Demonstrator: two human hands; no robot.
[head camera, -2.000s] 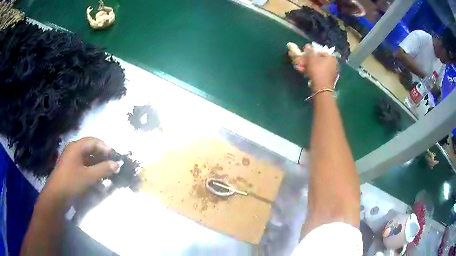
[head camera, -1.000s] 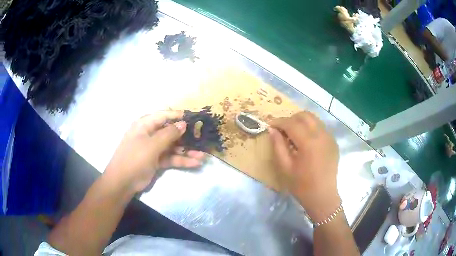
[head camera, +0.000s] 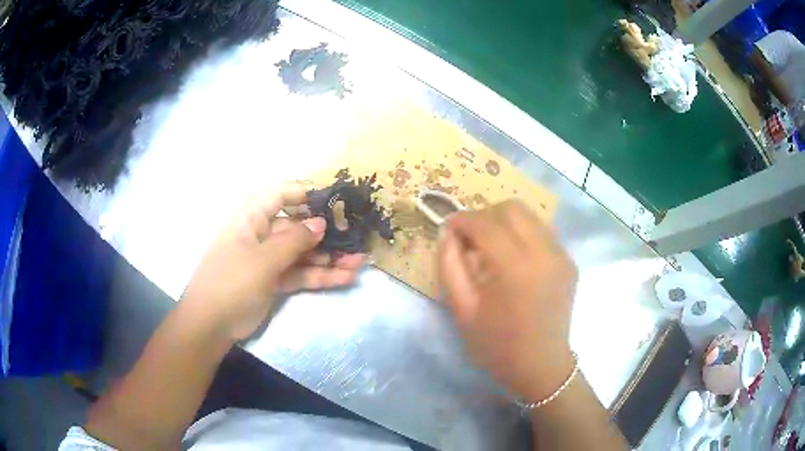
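My left hand (head camera: 265, 260) holds a black ragged-edged ring (head camera: 346, 214) by its left side, over the left part of the tan cardboard sheet (head camera: 521, 181). The ring's oval centre hole faces up. My right hand (head camera: 512, 295) is just right of the ring, its fingertips together at the near edge of the white-rimmed glue dish (head camera: 439, 206). The fingers partly cover the dish. Whether an applicator stick is between the fingertips cannot be made out. Another black ring (head camera: 313, 70) lies on the metal table above the cardboard.
A large pile of black rings (head camera: 115, 66) is at the upper left. The green belt (head camera: 530, 84) carries a cream part (head camera: 637, 42) against a white wad (head camera: 673, 75). A dark flat case (head camera: 651, 383), a mug (head camera: 724, 359) and white rolls (head camera: 678, 293) are at the right. A blue bin (head camera: 53, 282) is left.
Over two seconds my right hand has come back from the belt to the glue dish, and my left hand has brought the ring over the cardboard. In the last second my right hand moved slightly left.
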